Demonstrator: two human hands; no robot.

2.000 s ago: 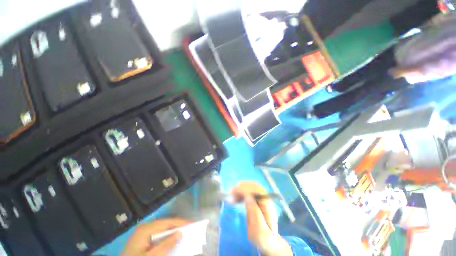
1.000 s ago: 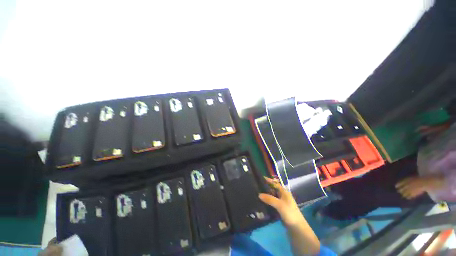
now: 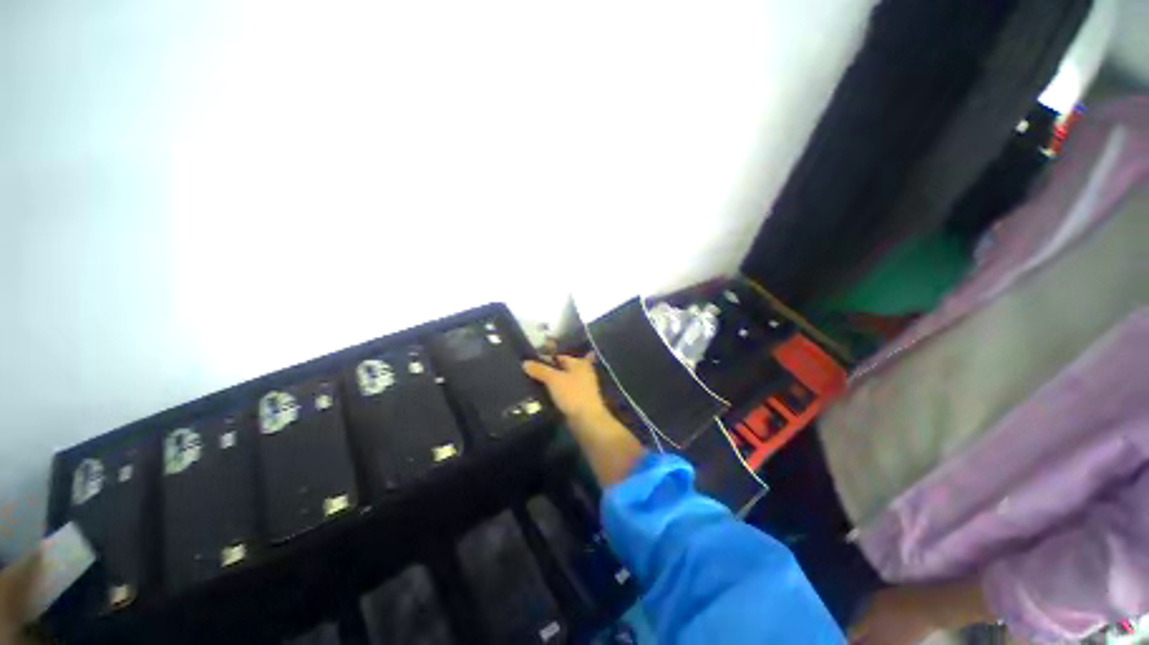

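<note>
A black foam tray (image 3: 416,330) with five phone assemblies lies against the white wall. Four have silver-white patches at their top ends; the rightmost phone (image 3: 485,384) has a dark grey patch there. My right hand (image 3: 573,384) grips the tray's right edge; a small dark thing shows at its fingertips, too blurred to name. My left hand (image 3: 15,599) is cut off by the left edge of the picture, blurred. It holds a white sticker sheet (image 3: 61,565) over the tray's lower left corner.
More dark phones (image 3: 498,567) show in front, below the tray. Right of my right hand, glossy black film strips (image 3: 655,372) curl over a red parts tray (image 3: 806,365). A person in a pink garment (image 3: 983,416) stands close at the right, one hand (image 3: 914,615) at the bottom.
The tray at my right hand has moved away from me towards the wall, where the orange-rimmed phones were. Other phones now show in front. The person at the right appears much closer.
</note>
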